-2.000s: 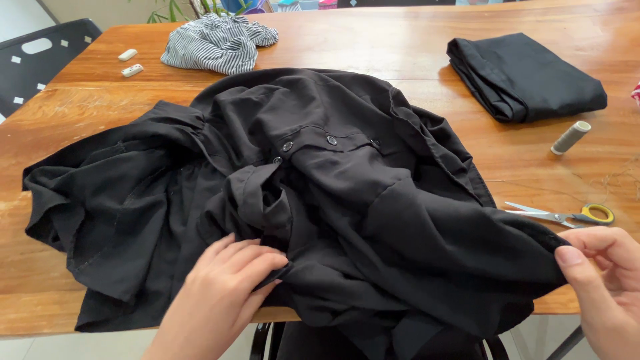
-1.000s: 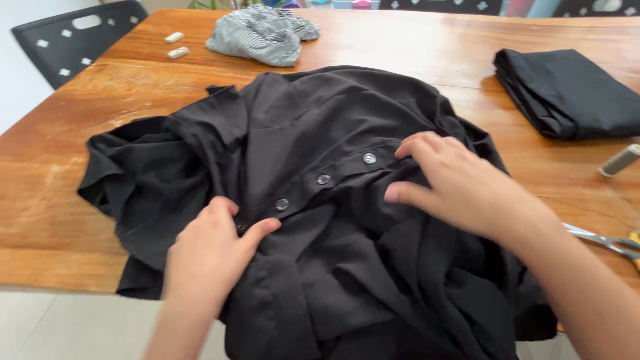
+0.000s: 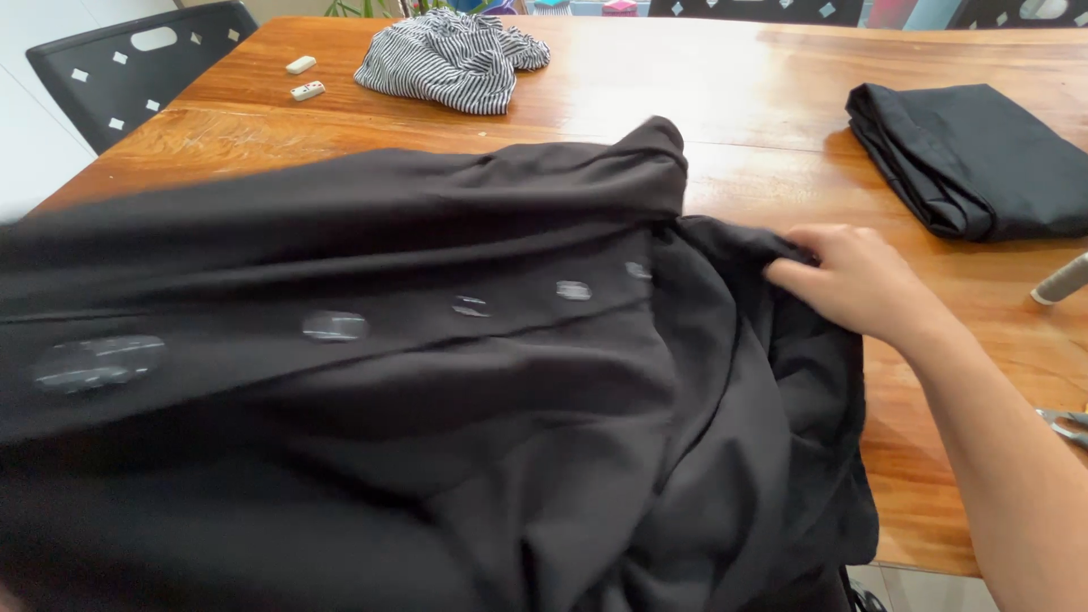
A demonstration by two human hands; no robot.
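A black buttoned garment (image 3: 510, 374) is spread across the near part of the wooden table, its left side raised close to the camera and blurred by motion. A row of buttons (image 3: 573, 291) runs along its placket, smeared by the movement. My right hand (image 3: 850, 276) pinches the cloth at the garment's right upper part, thumb against the fingers. Of my left hand no clear part shows; only a faint blurred patch appears at the lower left corner.
Behind the garment lie a striped cloth bundle (image 3: 450, 64) and two small white pieces (image 3: 308, 90) on the wooden table (image 3: 722, 68). At the right are a folded black cloth (image 3: 977, 161), a thread spool (image 3: 1061, 279) and scissors (image 3: 1067, 425). Black chairs (image 3: 144, 72) stand beyond.
The garment's left side has been lifted and pulled out toward the left, and its button row is stretched across the view. My left hand, on the cloth before, has left clear view.
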